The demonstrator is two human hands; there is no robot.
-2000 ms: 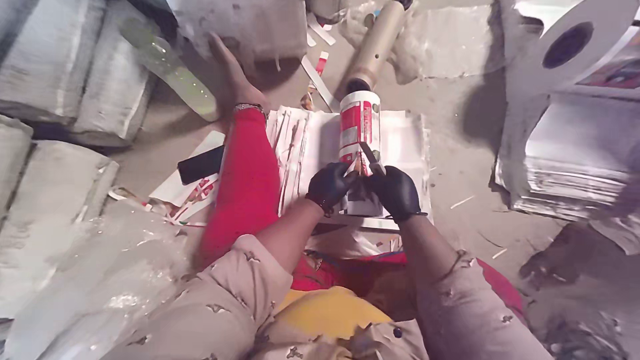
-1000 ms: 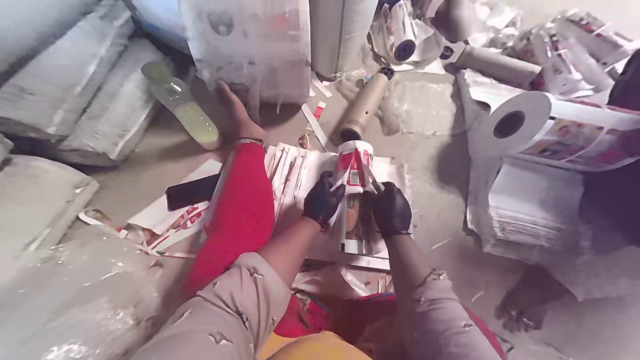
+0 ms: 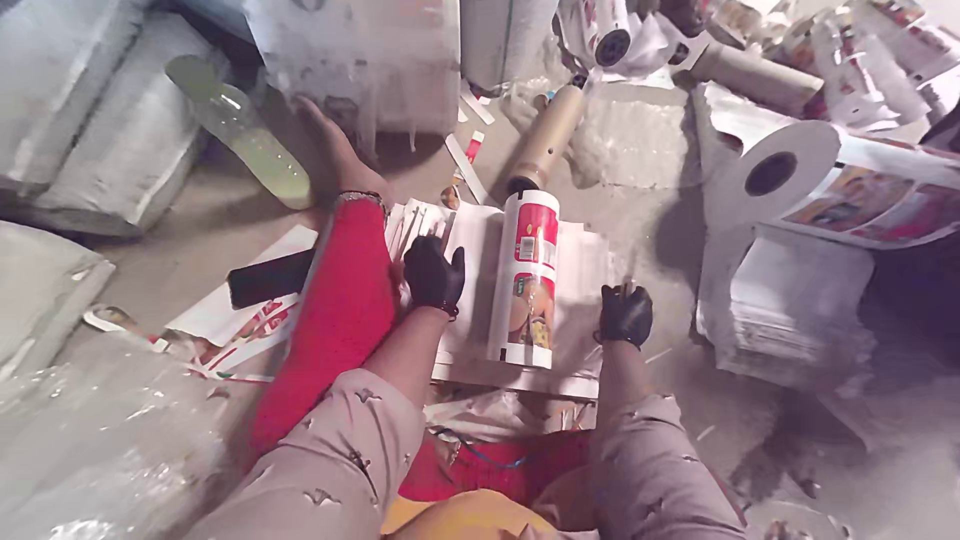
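Note:
My left hand [image 3: 433, 277], in a black glove, rests at the left part of a stack of white sheets [image 3: 472, 277]; the thumb stands apart, and whether the fingers grip a sheet is unclear. To the right of the stack is my right hand [image 3: 626, 313], also gloved in black, curled around a small, thin, blurred object that I cannot name. Between the hands, a rolled printed film [image 3: 534, 300] in red and white lies lengthwise on the sheets, touched by neither hand. Its far end is close to a brown cardboard tube [image 3: 549, 135] on the floor.
A large roll of printed film [image 3: 847, 180] and stacked white sheets [image 3: 799, 292] stand at right. At left are a green-tinted bottle [image 3: 259, 150], a black flat object [image 3: 270, 279], paper scraps and wrapped bales [image 3: 120, 127]. More rolls lie at the back right.
My hands were close together at the printed roll; they have moved apart, the left to the sheets' left side, the right beyond their right edge. The printed roll is now out of both hands.

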